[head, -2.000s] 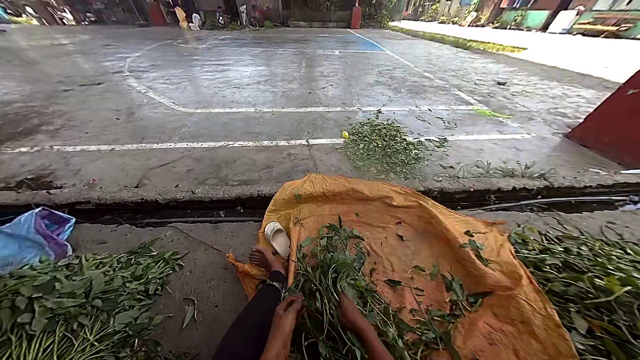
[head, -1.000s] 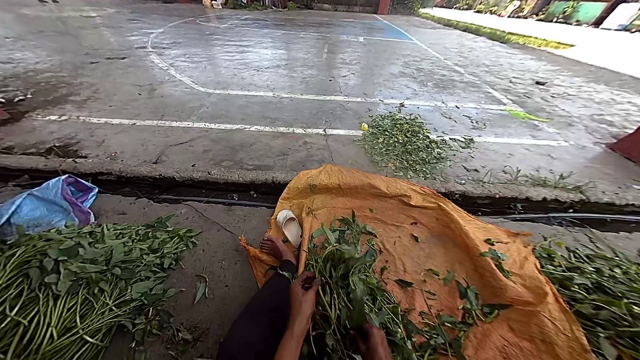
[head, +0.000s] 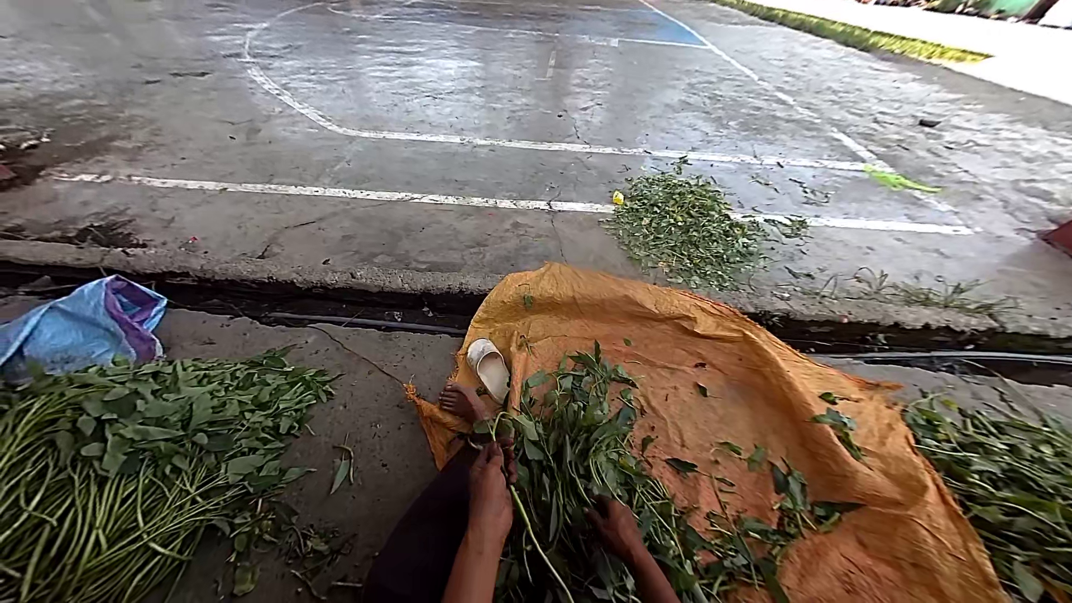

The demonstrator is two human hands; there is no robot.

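My left hand (head: pixel 491 476) is closed around a long leafy green stem (head: pixel 536 536), whose leaves stick up above the fingers and whose bare end hangs down to the right. My right hand (head: pixel 613 523) is at the heap of leafy greens (head: pixel 578 419), its fingers partly hidden; whether it grips a stem I cannot tell. The heap lies on an orange woven plastic sack (head: pixel 670 335) spread on the concrete. Loose leaves and sprigs are scattered over the sack's right part.
A bundle of long-stemmed greens (head: pixel 151 469) lies left, below a blue and purple sack (head: pixel 84 322). More greens (head: pixel 997 486) lie right. Ahead, beyond a narrow drain (head: pixel 335 314), cut leaves (head: pixel 687 222) lie on the court. A white shoe (head: pixel 489 368) stands by my bare foot (head: pixel 462 402).
A long stem now shows in my left hand, which earlier was at the heap's left edge with no such stem visible. My right hand is still at the heap. The view has tilted down somewhat.
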